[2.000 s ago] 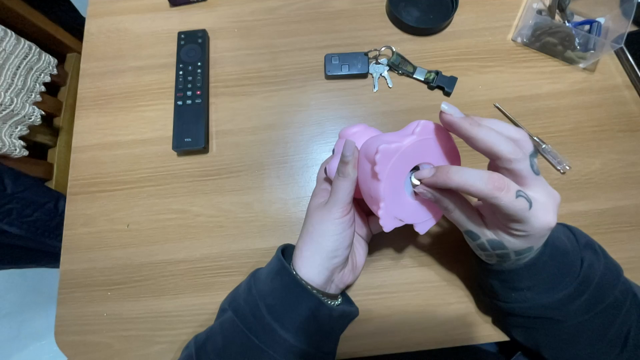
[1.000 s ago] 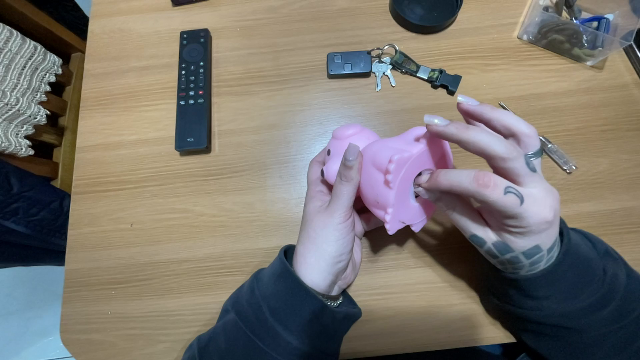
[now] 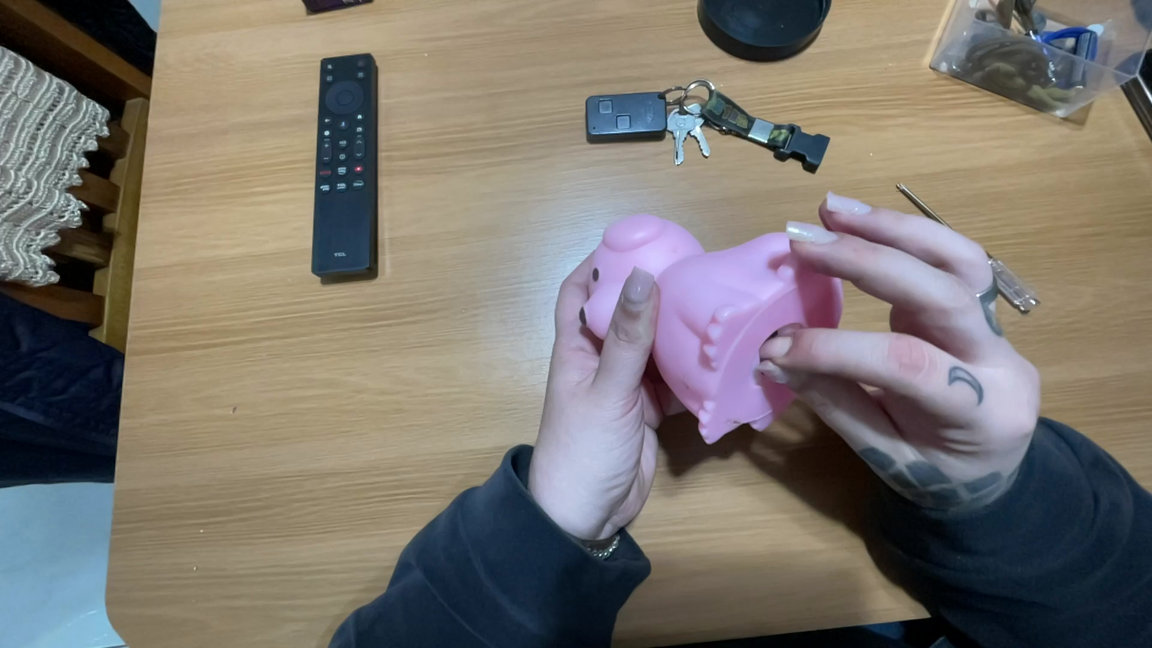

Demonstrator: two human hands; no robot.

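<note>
A pink animal-shaped figure (image 3: 693,315), smooth and hollow-looking, lies on its side above the table. My left hand (image 3: 607,405) grips it round the head, thumb across the neck. Its underside, with a round hole, faces right. The thumb and index fingertips of my right hand (image 3: 918,360) are pinched together at the hole, partly inside it; whether they hold anything is hidden. The other right fingers rest at or near the upper rim of the base. A small screwdriver (image 3: 1012,283) with a clear handle lies behind my right hand, its shaft partly covered.
On the wooden table (image 3: 270,504) a black remote control (image 3: 345,180) lies to the left. Keys (image 3: 688,130) with a black fob (image 3: 626,117) and a camouflage strap (image 3: 765,133) lie beyond the figure. Farther back are a round black lid or dish (image 3: 763,27) and a clear plastic box (image 3: 1035,67) of small items.
A round, shiny thing showed at my right fingertips by the hole two seconds ago; it is out of sight now. The figure has turned, so its face shows more and its base less.
</note>
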